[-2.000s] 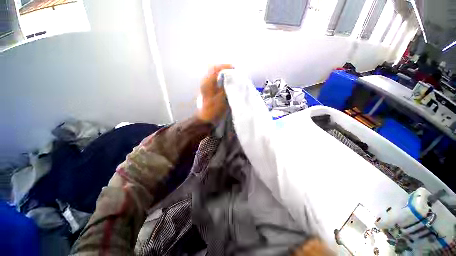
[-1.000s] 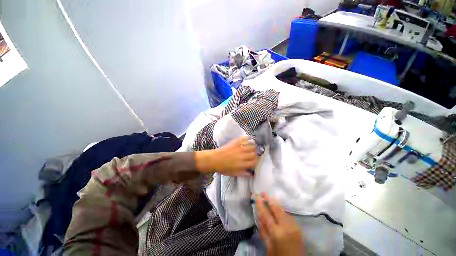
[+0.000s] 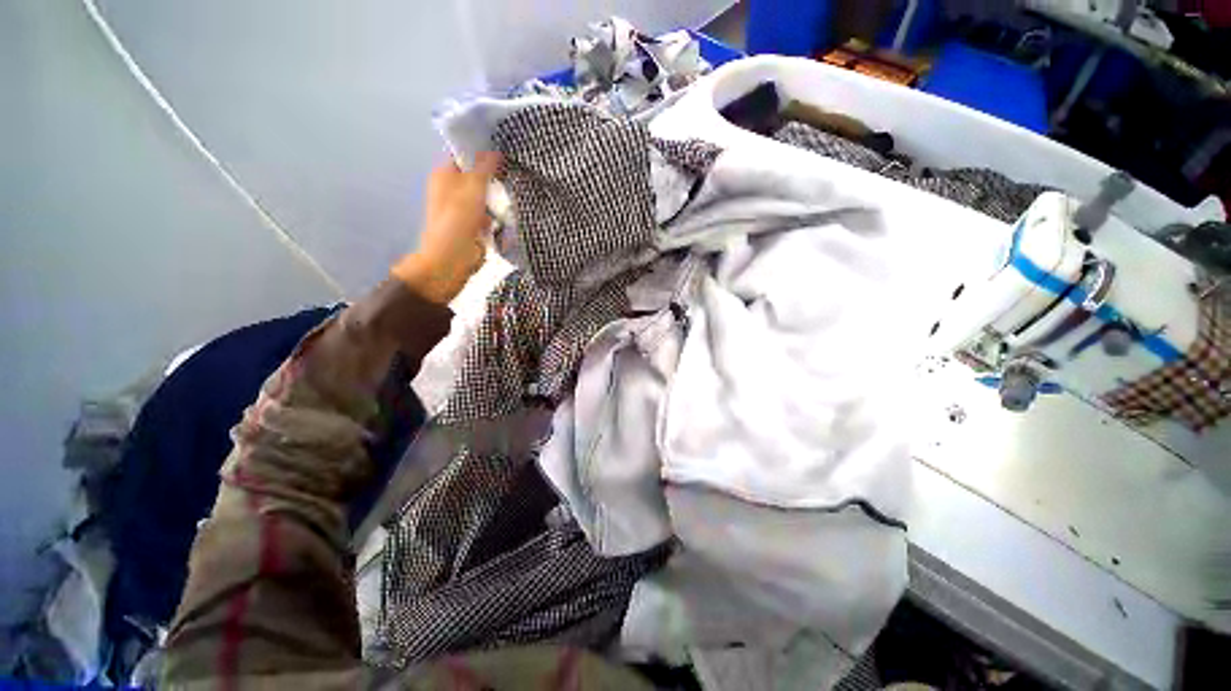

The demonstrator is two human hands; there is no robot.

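Note:
The garment in progress (image 3: 797,324) lies spread over the left part of the white sewing table and hangs over its front edge. Its pale grey lining faces up at the right, and its black-and-white checked shell (image 3: 574,189) shows at the left and below. My left hand (image 3: 456,223) grips the checked part at its upper left edge and holds it up; the fingertips are partly hidden by cloth. My right hand is out of the picture; only a brown sleeve (image 3: 540,668) shows at the bottom edge.
The white sewing machine head (image 3: 1046,290) with blue stripes stands at the right, with a tartan scrap (image 3: 1174,385) on it. Checked pieces lie in the trough behind the table's white rim (image 3: 932,115). A blue bin with pale cloth (image 3: 635,61) stands behind. A navy cloth pile (image 3: 203,446) is at left.
My left hand has moved up and left, lifting the checked part from the lining. My right hand has left the garment and the picture. The view has tilted down.

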